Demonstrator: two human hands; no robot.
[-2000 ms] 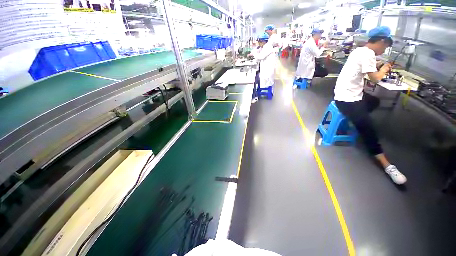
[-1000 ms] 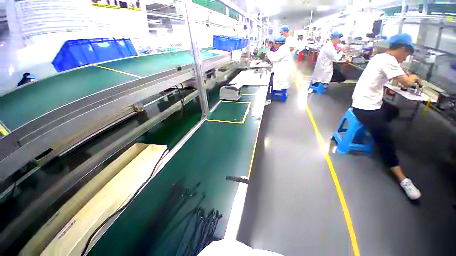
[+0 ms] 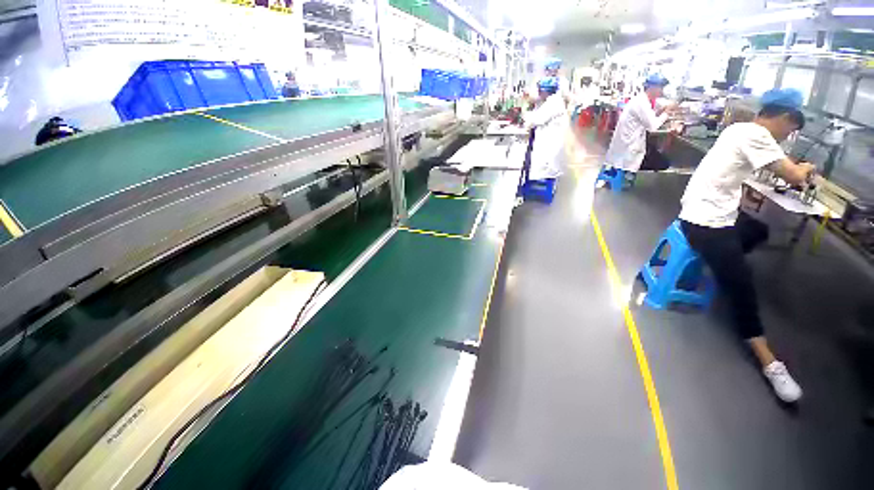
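Note:
Thin black cables (image 3: 388,435) lie in loose bundles on the green bench mat (image 3: 383,297), near the bottom of the view, with small lumpy ends pointing away from me. A short black piece (image 3: 457,345) lies across the pale strip (image 3: 455,407) on the bench's right edge. Neither of my hands is in view. A white rounded shape, perhaps my clothing, shows at the bottom edge.
A long cream tray (image 3: 206,373) with a black cord (image 3: 230,390) along it stands left of the mat. A metal post (image 3: 393,144) rises beyond it. A conveyor (image 3: 125,182) carries a blue bin (image 3: 196,88). Seated people (image 3: 733,182) work across the aisle.
The view has turned left, so the bench, tray and people sit further right in the picture. The cables look unchanged. No hand has appeared.

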